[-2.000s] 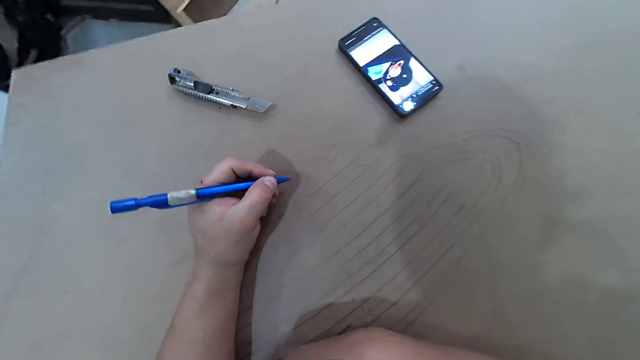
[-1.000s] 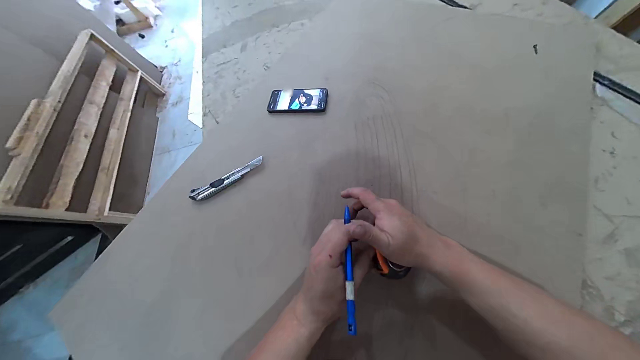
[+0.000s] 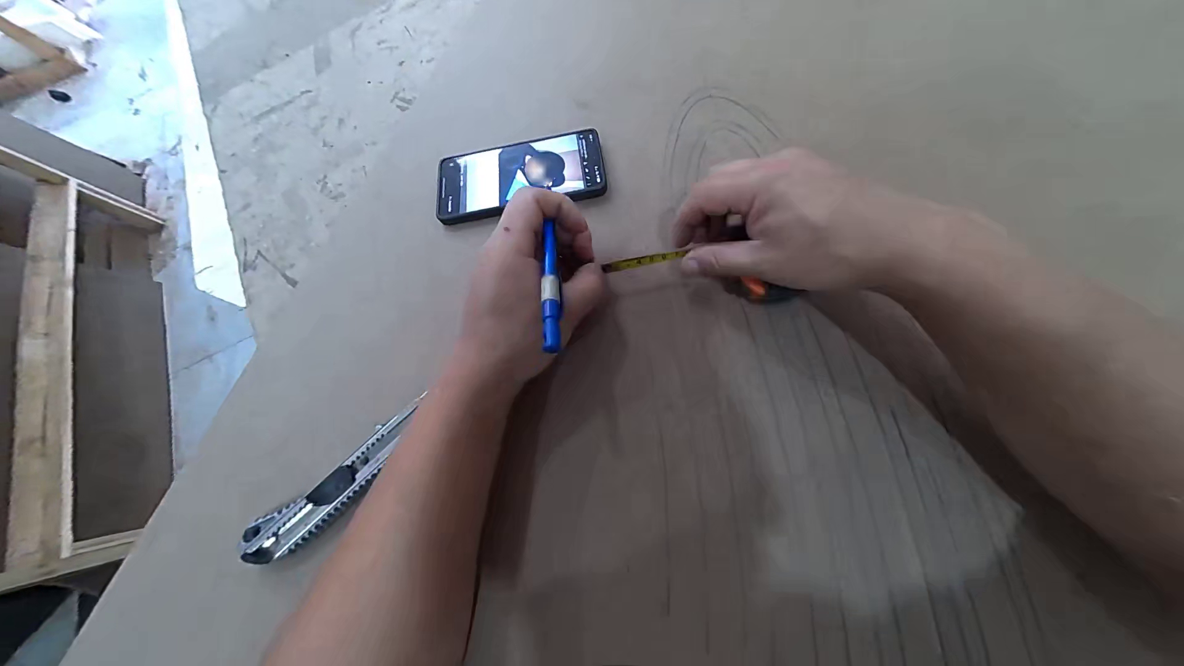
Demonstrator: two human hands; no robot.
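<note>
My left hand (image 3: 532, 287) holds a blue mechanical pencil (image 3: 550, 287), its butt towards me, and its fingertips are at the left end of a yellow tape measure blade (image 3: 646, 260). The blade lies low over a brown sheet (image 3: 592, 555) marked with curved and long pencil lines. My right hand (image 3: 786, 222) grips the blade's other end and the tape measure's black and orange case (image 3: 763, 289), mostly hidden under the palm. A smartphone (image 3: 523, 176) with a lit picture lies just beyond my left hand. A snap-off utility knife (image 3: 328, 490) lies left of my left forearm, its tip hidden.
Left of the sheet's slanting edge stands a wooden frame (image 3: 44, 370) with slats and panels. Past it is a pale, stained floor (image 3: 208, 370), with more timber (image 3: 37, 74) at the top left corner.
A second ago both hands were close together over the tape measure; now they are apart with a short length of yellow blade showing between them. The view has moved nearer to the sheet.
</note>
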